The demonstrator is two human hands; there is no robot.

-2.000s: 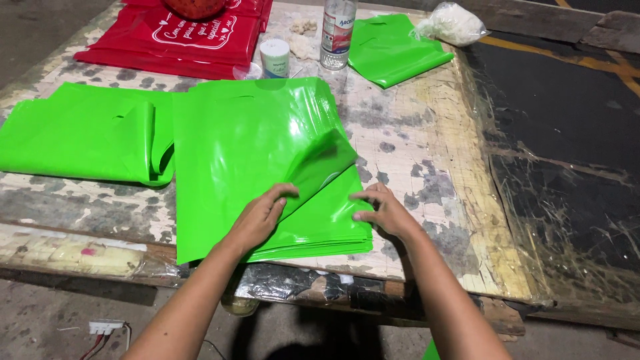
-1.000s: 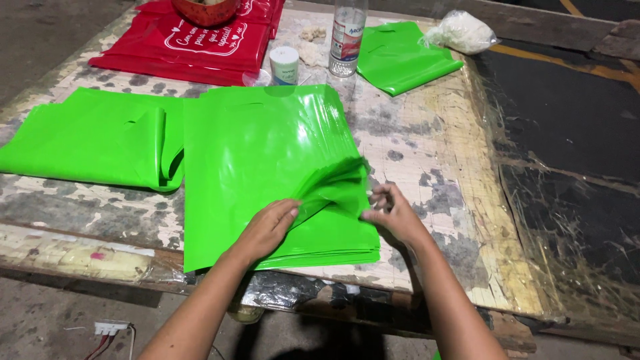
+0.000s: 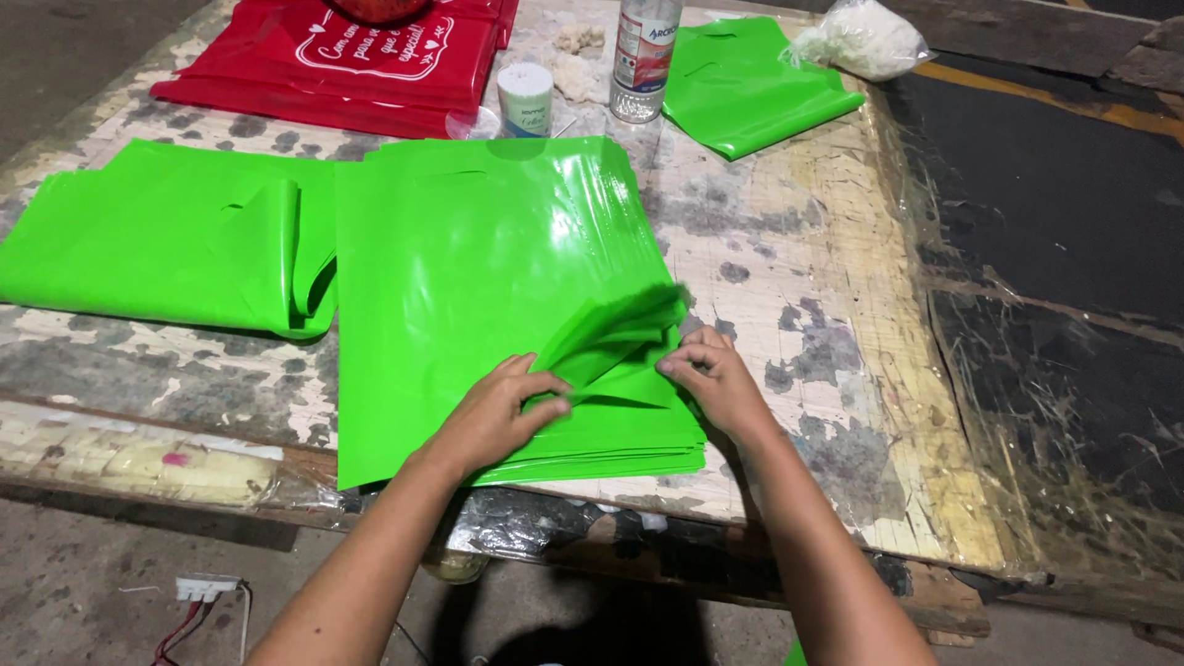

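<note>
A stack of green plastic bags (image 3: 462, 277) with cut handle slots lies on the worn table, its near right corner folded up in several layers. My left hand (image 3: 504, 412) rests on the stack at the fold, thumb and fingers around the base of the lifted layers. At the stack's right edge, my right hand (image 3: 708, 375) pinches the edge of a bag between thumb and fingertips. Left of the stack lies a folded pile of green bags (image 3: 166, 240); another green bag (image 3: 749, 88) lies at the back right.
Red printed plastic bags (image 3: 268, 69) lie at the back left under a round red object (image 3: 379, 7). Behind the stack stand a white tub (image 3: 525, 100) and a clear bottle (image 3: 643, 60). A plastic bag of white material (image 3: 869, 39) sits at the back right. The table's front edge (image 3: 592, 532) is near me.
Two seconds ago one broad flap was folded over at the corner; now several layers stand bunched there. My right hand has gone from beside the stack's edge to pinching a bag.
</note>
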